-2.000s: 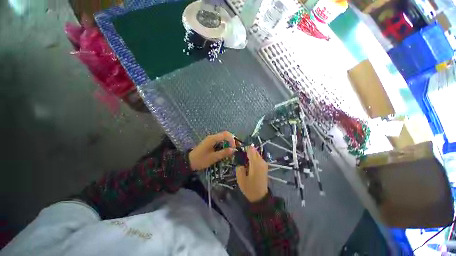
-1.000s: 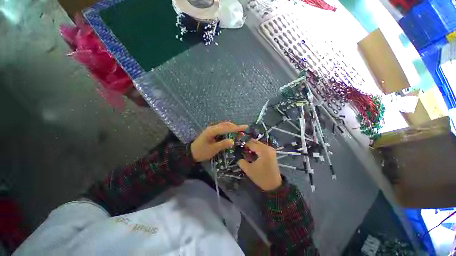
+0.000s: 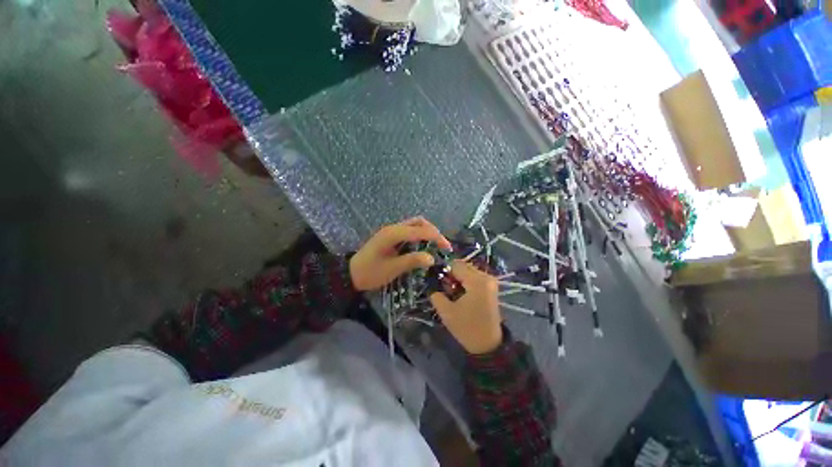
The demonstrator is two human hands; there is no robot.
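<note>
My left hand [image 3: 392,258] and my right hand [image 3: 471,306] meet over the bench's near edge. Their fingertips pinch a small dark component [image 3: 445,279] with a reddish part; its exact shape is blurred. A loose pile of wire harnesses [image 3: 554,260] with white-grey sleeved leads and dark or white tips lies just right of my hands. More leads [image 3: 401,306] lie beneath and beside my left hand, partly hidden by it.
Bubble wrap [image 3: 401,146] covers the grey mat. A perforated white tray [image 3: 538,68] holds a red wire bundle [image 3: 652,196] with green ends. An open cardboard box [image 3: 753,324] stands at right. A roll with short white-ended leads [image 3: 374,36] is at the top. Pink-red plastic [image 3: 178,91] is at left.
The view has shifted. My hands stay together around the small dark component, with the right fingers slightly repositioned. The harness pile looks much the same.
</note>
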